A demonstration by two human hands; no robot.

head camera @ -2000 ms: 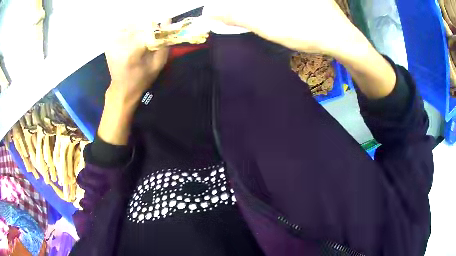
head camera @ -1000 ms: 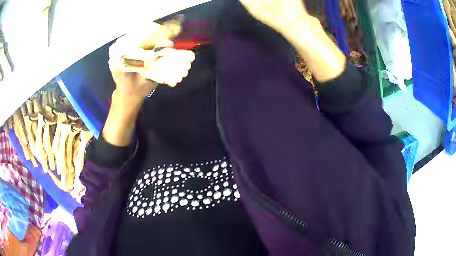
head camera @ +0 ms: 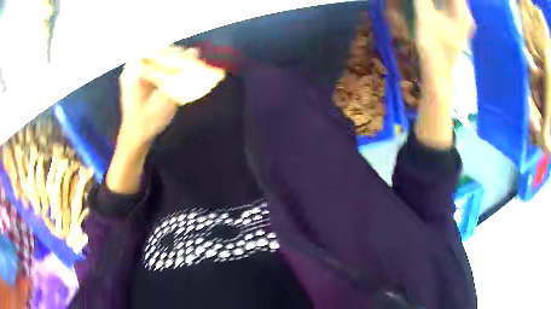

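My left hand (head camera: 145, 90) is raised near the table's front edge at left, in front of my chest. It is closed around a broad, pale foot-like piece (head camera: 192, 81), overexposed and blurred, whose broad end points right. Its ridges and any joined bone cannot be made out. My right hand (head camera: 442, 30) is at the upper right, over the bins. It is blurred and reaches the picture's top edge. Whether it holds anything cannot be told.
The white table (head camera: 151, 24) curves across the top left. Low blue bins with brown plates (head camera: 360, 96) are right of centre. A tall blue bin (head camera: 498, 78) stands at right. Long tan parts (head camera: 51, 181) fill a bin at left. A small blue container (head camera: 468, 208) is below right.
My right hand has moved from the table area by my left hand to the bins at right. My left hand keeps a pale piece, now slightly lower. The view has shifted a little.
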